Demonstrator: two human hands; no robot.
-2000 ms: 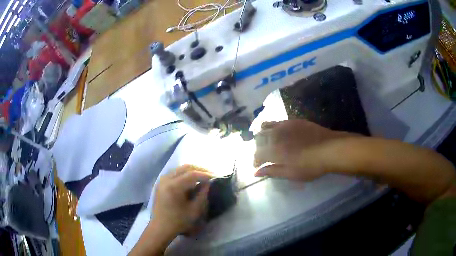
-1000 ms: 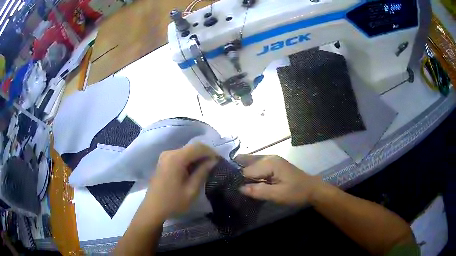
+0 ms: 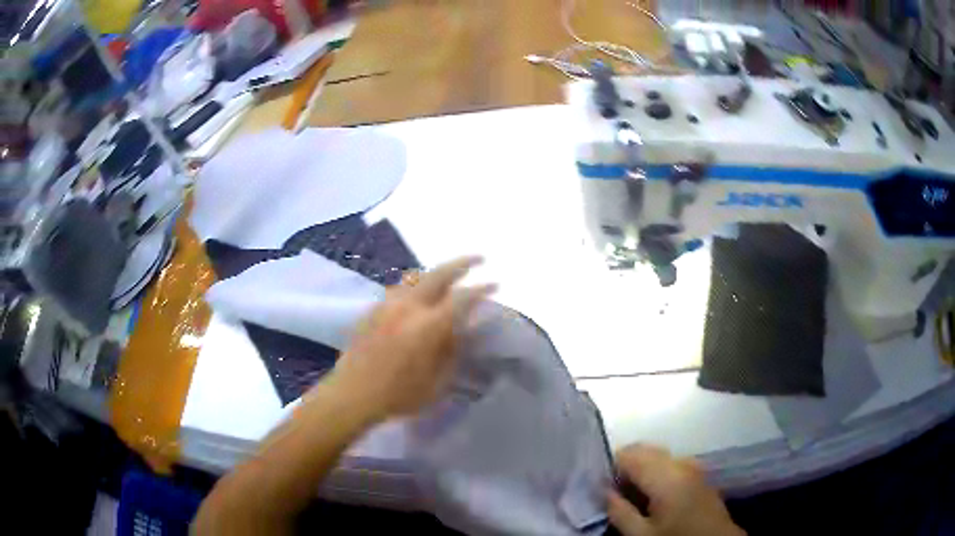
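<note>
A pale-backed panel (image 3: 503, 419) with a thin dark seam edge hangs over the front edge of the table, slightly blurred. My right hand (image 3: 665, 492) holds its lower right edge near the picture's bottom. My left hand (image 3: 414, 335) lies over its upper left part, fingers spread and pointing right; whether it grips the cloth is hidden. A folded pale part (image 3: 298, 293) with a dark face (image 3: 293, 361) lies left of my left hand. The sewing machine (image 3: 733, 188) stands right of the panel, and no cloth lies under its needle.
A rounded pale panel (image 3: 298, 183) lies at the table's left over dark pieces (image 3: 361, 243). A dark rectangle (image 3: 767, 314) rests on a pale grey piece (image 3: 838, 387) below the machine arm. Orange-brown tape (image 3: 157, 356) covers the left end. A blue basket (image 3: 157, 508) is below left.
The view has turned left. The dark piece between my hands has gone out of sight and the panel's pale side now shows. My right hand has moved down and away from my left hand.
</note>
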